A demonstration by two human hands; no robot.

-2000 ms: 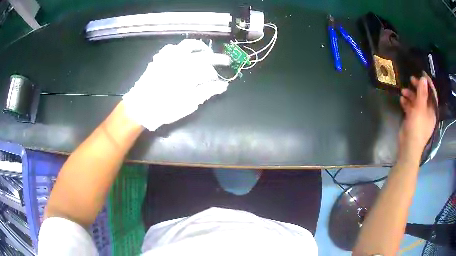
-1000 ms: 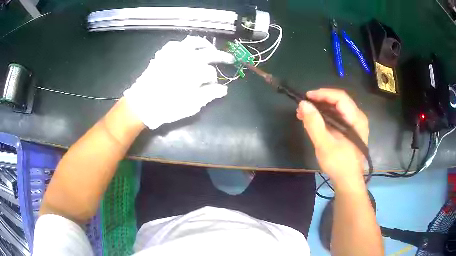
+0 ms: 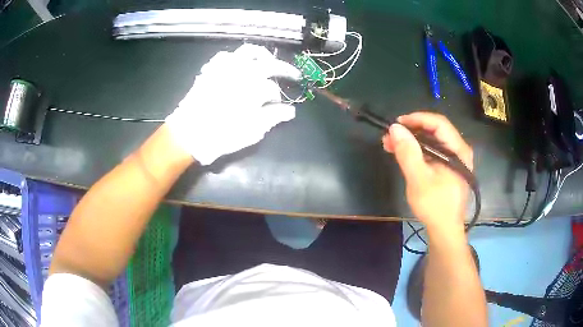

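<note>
The green circuit board (image 3: 310,68) lies on the dark bench mat below the round end of the silver motor unit (image 3: 211,25). Thin white lead wires (image 3: 353,56) loop from the unit's end to the board. My gloved left hand (image 3: 236,105) is at the board's left edge, with its fingertips at the board and wires; its exact hold is hidden by the glove. My bare right hand (image 3: 438,167) holds the soldering iron (image 3: 377,120), its tip pointing left at the board's lower right edge.
Solder spool (image 3: 22,108) at left, its solder wire running right to the left wrist. Blue-handled cutters (image 3: 433,70), iron stand (image 3: 491,57) with yellow sponge (image 3: 493,101) and black soldering station (image 3: 548,124) at right. Purple crate (image 3: 54,223) and green crate (image 3: 150,268) below the bench's left edge.
My right hand has come from beside the iron stand to the board with the iron. In the last second, the hands have barely moved; the board has shifted slightly.
</note>
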